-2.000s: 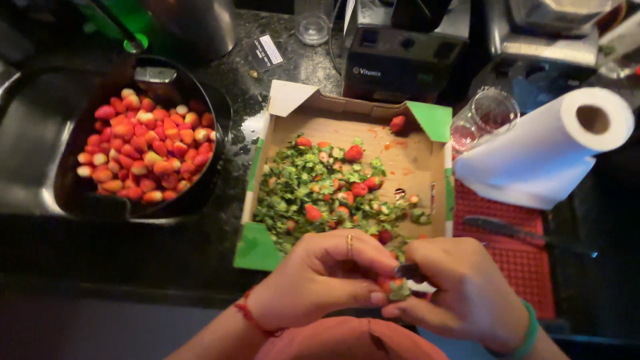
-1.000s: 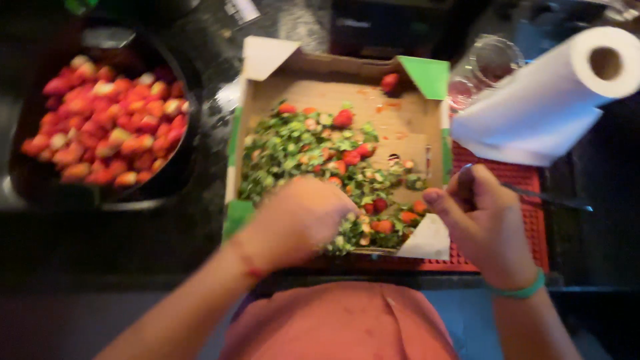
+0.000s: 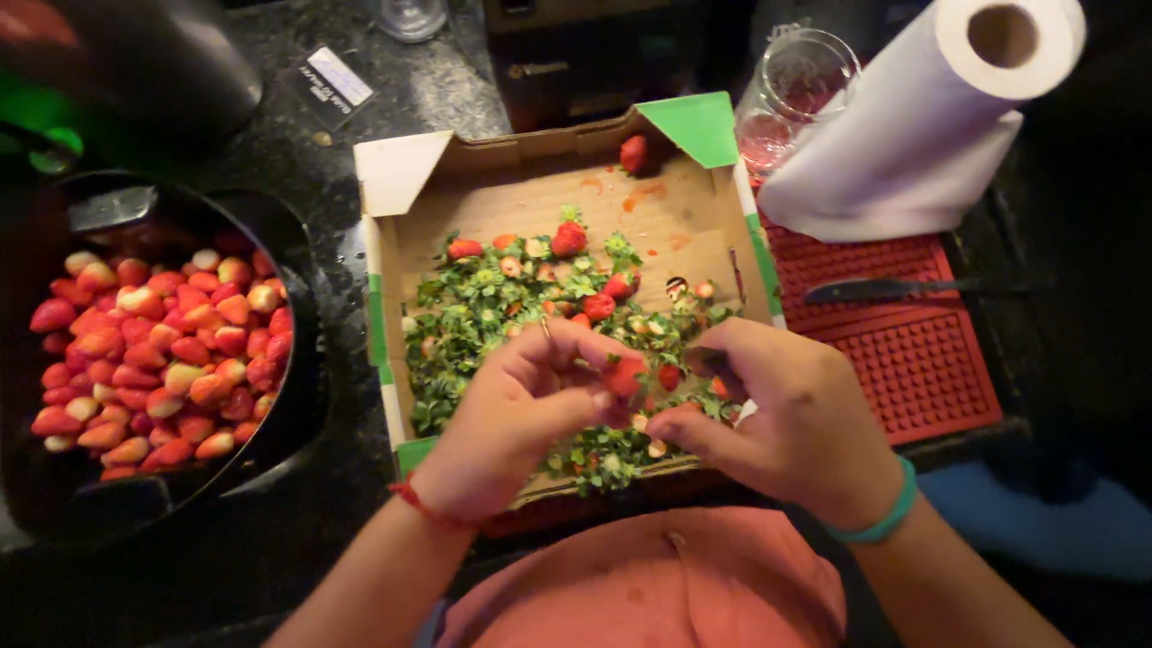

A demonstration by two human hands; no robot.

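Note:
My left hand [image 3: 531,409] pinches a red strawberry [image 3: 623,376] between thumb and fingers above the near side of a cardboard box [image 3: 540,193]. My right hand [image 3: 783,405] is close beside it, fingers curled around something small and dark, perhaps a small blade, which they mostly hide. Cut green strawberry tops [image 3: 477,310] fill much of the box, with several whole strawberries among them. One strawberry [image 3: 634,154] lies alone near the box's far right corner. On the left, a black pot [image 3: 297,360] holds many hulled strawberries [image 3: 162,351].
A paper towel roll [image 3: 909,126] stands at the right beside a glass jar [image 3: 805,76]. A table knife [image 3: 877,289] lies on a red textured mat [image 3: 909,369]. Behind the box is a dark appliance [image 3: 576,63]; a card with writing [image 3: 337,79] lies on the dark speckled counter.
My left hand, low over the box a second ago, now holds a strawberry near my right hand. The right hand has come in to the left. The view has shifted.

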